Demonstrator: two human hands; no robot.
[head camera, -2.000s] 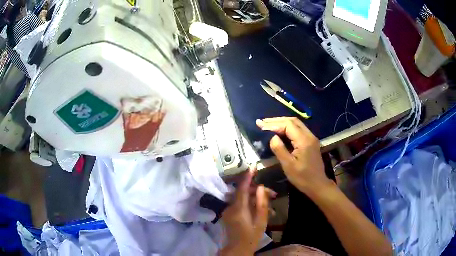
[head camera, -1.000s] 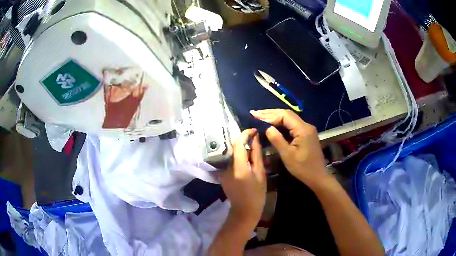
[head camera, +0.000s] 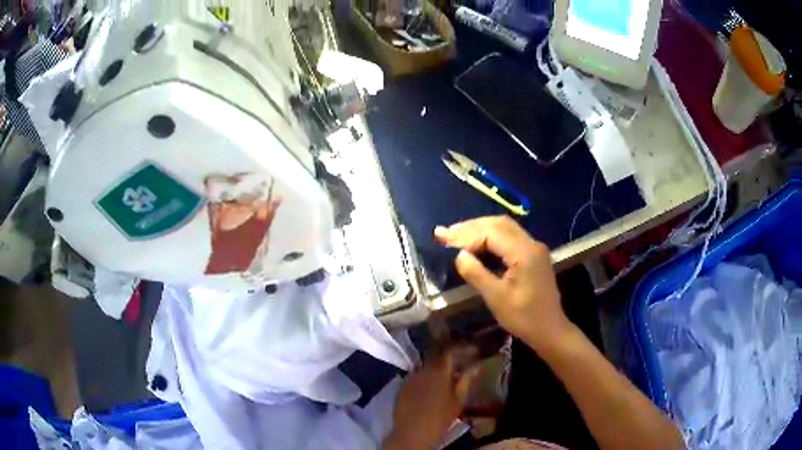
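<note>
The white sewing machine head (head camera: 176, 202) with a green badge fills the left of the view. White cloth (head camera: 255, 352) hangs below the head and over the table's front edge. My right hand (head camera: 510, 272) is over the mat's front edge, thumb and forefinger bent close together; I cannot tell whether a thread is between them. My left hand (head camera: 435, 391) is low, in shadow at the table's front edge, right of the cloth, and blurred; what its fingers hold is hidden. The thread snips (head camera: 486, 183) lie on the dark blue mat (head camera: 413, 167), beyond my right hand.
A black phone (head camera: 521, 107) lies on the mat. A brown parts box (head camera: 409, 44) and a lit control panel (head camera: 607, 39) stand at the back. White cords hang over the table's right edge. Blue bins (head camera: 646, 325) with white pieces are at right and lower left.
My left hand has moved down, away from beside my right hand, into shadow below the table's edge. My right hand stays over the mat's front edge. The camera view has shifted slightly.
</note>
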